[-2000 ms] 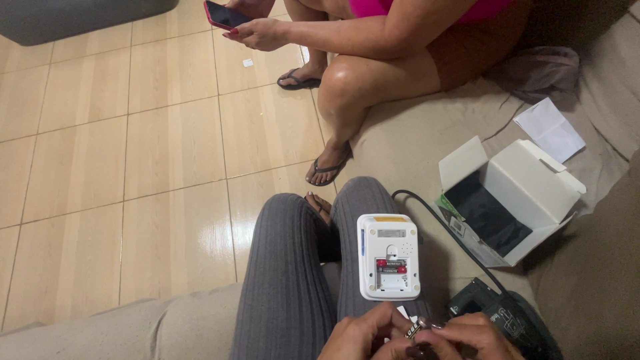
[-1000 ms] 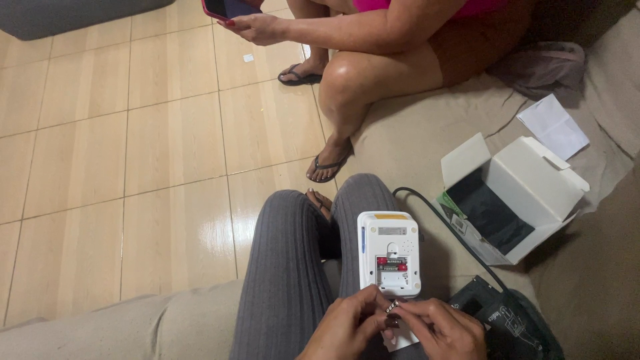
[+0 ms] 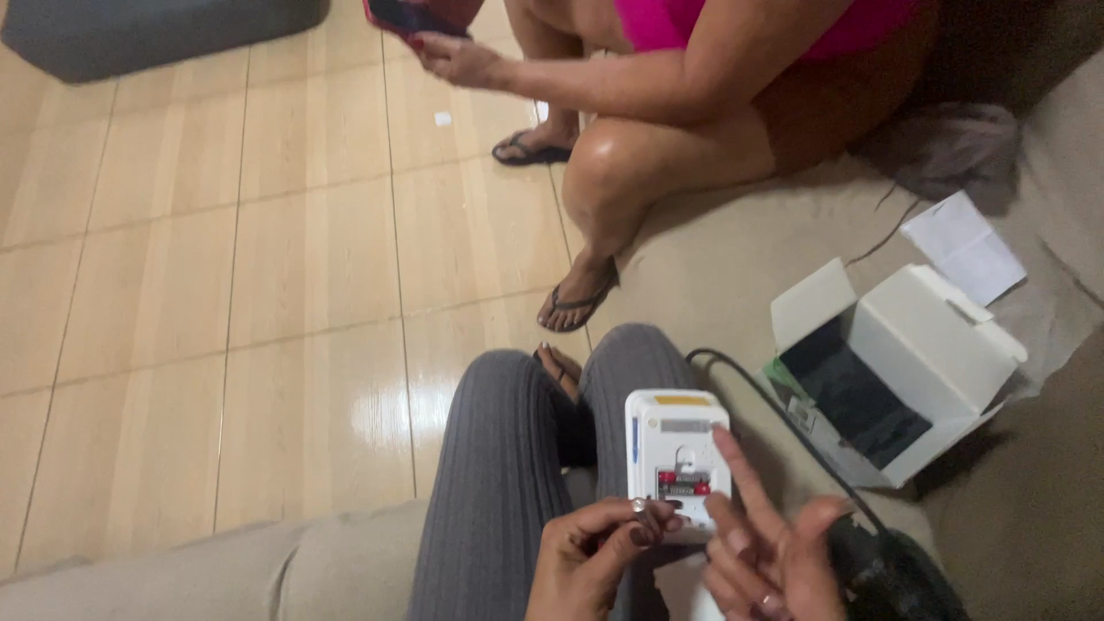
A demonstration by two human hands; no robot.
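Observation:
A white plastic device (image 3: 642, 448) lies on my thigh, its underside up and its battery compartment uncovered. Red and black batteries (image 3: 684, 483) sit side by side in that compartment. My left hand (image 3: 595, 552) is at the device's lower left edge, thumb and fingertips pinched together around something small that I cannot make out. Over the lower right side of the device, my right hand (image 3: 768, 552) has its index finger extended and its thumb apart, with nothing seen in it. A piece of white paper (image 3: 686, 586) shows below the device, partly hidden by my hands.
On the beige sofa to the right stand an opened white carton (image 3: 931, 336) with a dark inside and a folded white paper (image 3: 964, 246). A black cable (image 3: 802, 440) runs to a dark object (image 3: 897, 569). Another person (image 3: 673, 155) sits ahead, holding a phone (image 3: 414, 17).
My hands were together at the fingertips just below the device; now they are apart. The right hand has opened and moved to the right, its index finger extended.

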